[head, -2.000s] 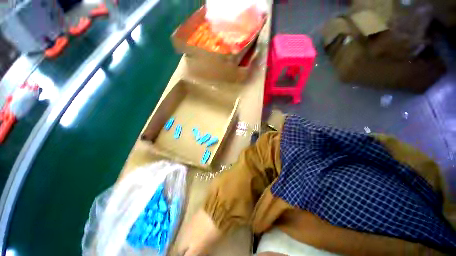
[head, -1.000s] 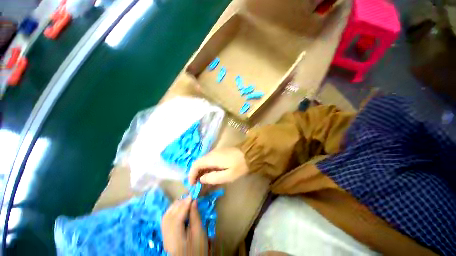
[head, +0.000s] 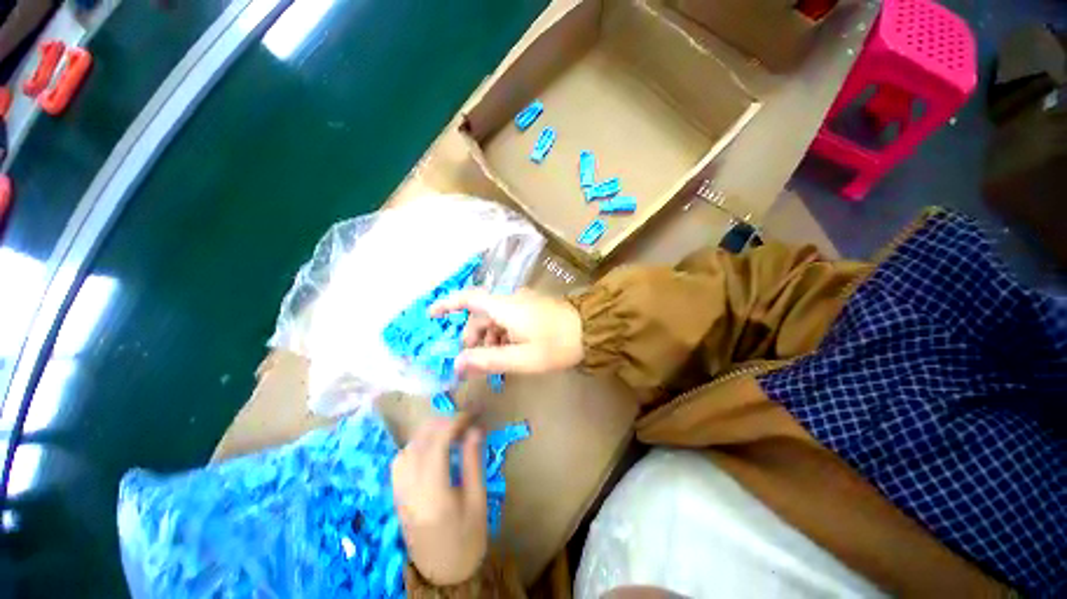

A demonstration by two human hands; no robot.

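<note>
My right hand [head: 521,334] is over the edge of the clear poly bag [head: 351,275], beside its heap of blue plastic pieces [head: 421,322]. Its thumb and index finger are apart, with nothing seen between them. My left hand [head: 442,503] is lower, between the blue-filled poly bag [head: 269,515] and loose blue pieces [head: 506,442] on the cardboard sheet [head: 573,433]. Its fingertips are blurred, so I cannot tell whether they hold a piece. One blue piece [head: 443,403] shows between the hands.
An open carton [head: 632,100] above my right hand holds several blue parts [head: 603,190]. The green conveyor [head: 234,211] runs along the left, with orange-red housings [head: 64,80] beyond its rail. A pink stool [head: 907,70] stands at upper right.
My hands were together at a blue piece one second ago and are now apart. My right hand has moved up towards the clear bag, and its finger and thumb have opened.
</note>
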